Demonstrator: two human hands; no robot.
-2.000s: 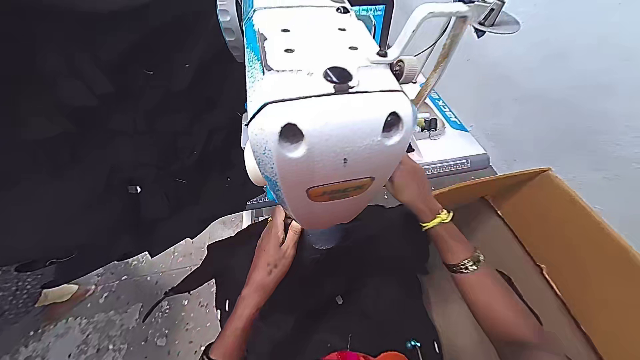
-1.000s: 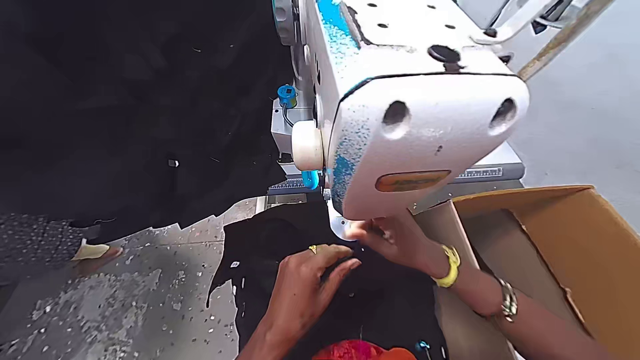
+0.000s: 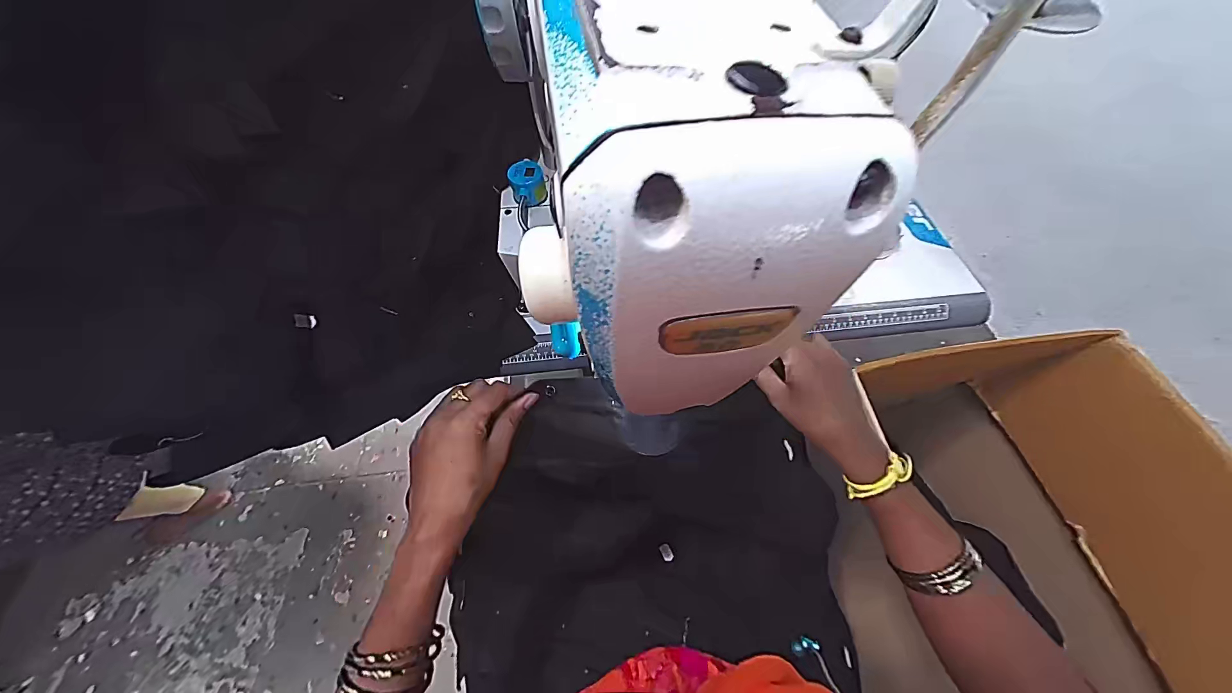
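Note:
A white and blue Jack sewing machine (image 3: 741,260) fills the upper middle, its head hiding the needle and presser foot. Dark fabric (image 3: 616,520) lies under it and hangs toward my lap. At the machine's left, my left hand (image 3: 467,443), with a ring, pinches the fabric's left edge between thumb and fingers. To the right of the machine head is my right hand (image 3: 823,395), its fingertips partly hidden behind the head and touching the dark fabric's right side; its exact grip is hidden. A clear guard (image 3: 650,433) shows below the head.
An open cardboard box (image 3: 1107,433) stands at the right, close to my right forearm. A large spread of black fabric (image 3: 241,212) covers the left. Another person's foot (image 3: 183,500) is on the worn floor at the lower left. A thread stand arm (image 3: 972,72) rises at the upper right.
A second ago both hands were close together in front of the machine head; now they are apart, left hand at the fabric's left edge, right hand beside the head's right. The view has shifted.

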